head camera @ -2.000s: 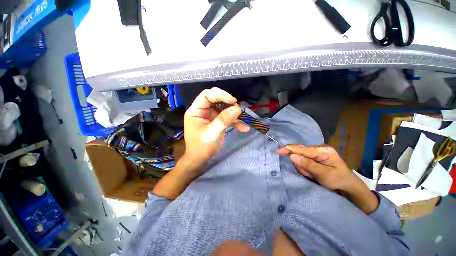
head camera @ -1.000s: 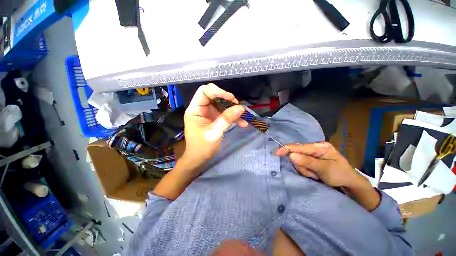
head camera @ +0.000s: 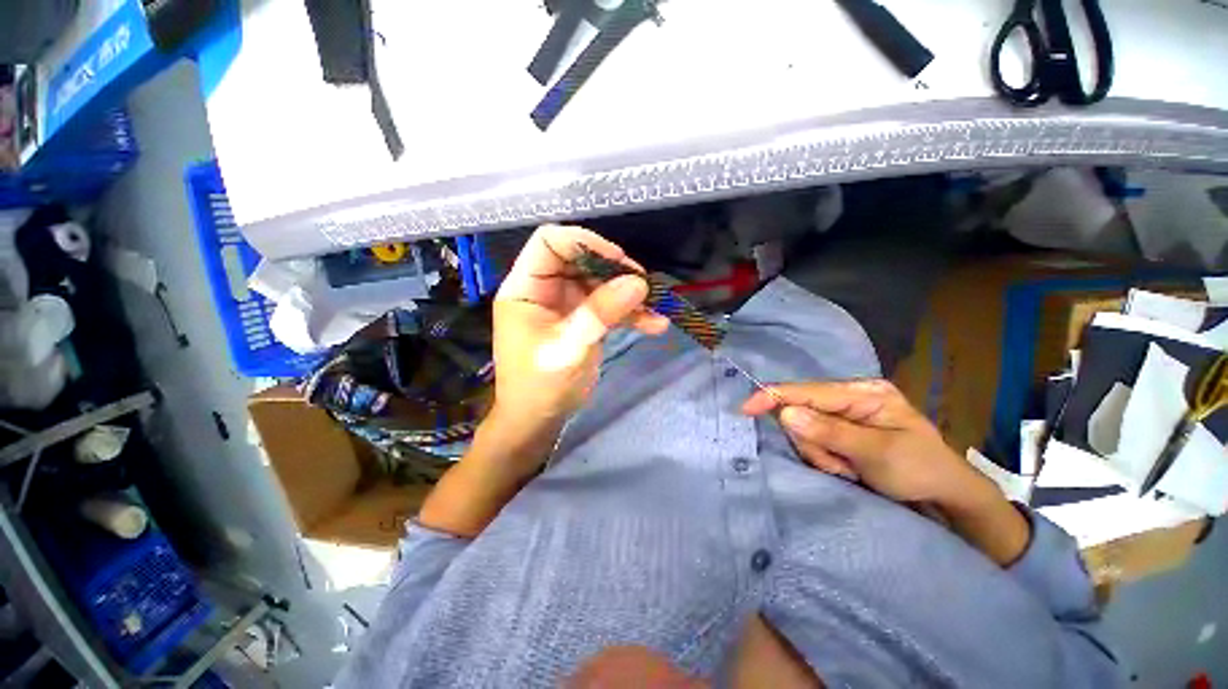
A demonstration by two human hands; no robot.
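My left hand (head camera: 550, 323) pinches a short dark fabric strip (head camera: 690, 320) with a blue and gold-brown striped pattern, between thumb and fingers in front of the shirt. The strip slants down to the right. My right hand (head camera: 862, 433) pinches a thin silver shaft (head camera: 749, 381), perhaps a needle or turner, that runs up to the strip's lower right end. Its tip is not visible, and I cannot tell whether it is inside the strip. The strip's upper part is partly hidden by my left fingers.
The white table with a ruler edge (head camera: 646, 185) lies beyond my hands, bearing dark strips (head camera: 589, 67), a long dark piece (head camera: 341, 41) and black-handled scissors (head camera: 1053, 54). A patterned fabric bundle (head camera: 404, 384) is in a carton at left. Yellow-handled scissors (head camera: 1203, 404) lie on scraps at right.
Both hands keep their grips with only slight movement. The visible part of the strip looks slightly shorter than two seconds ago. The view has shifted a little.
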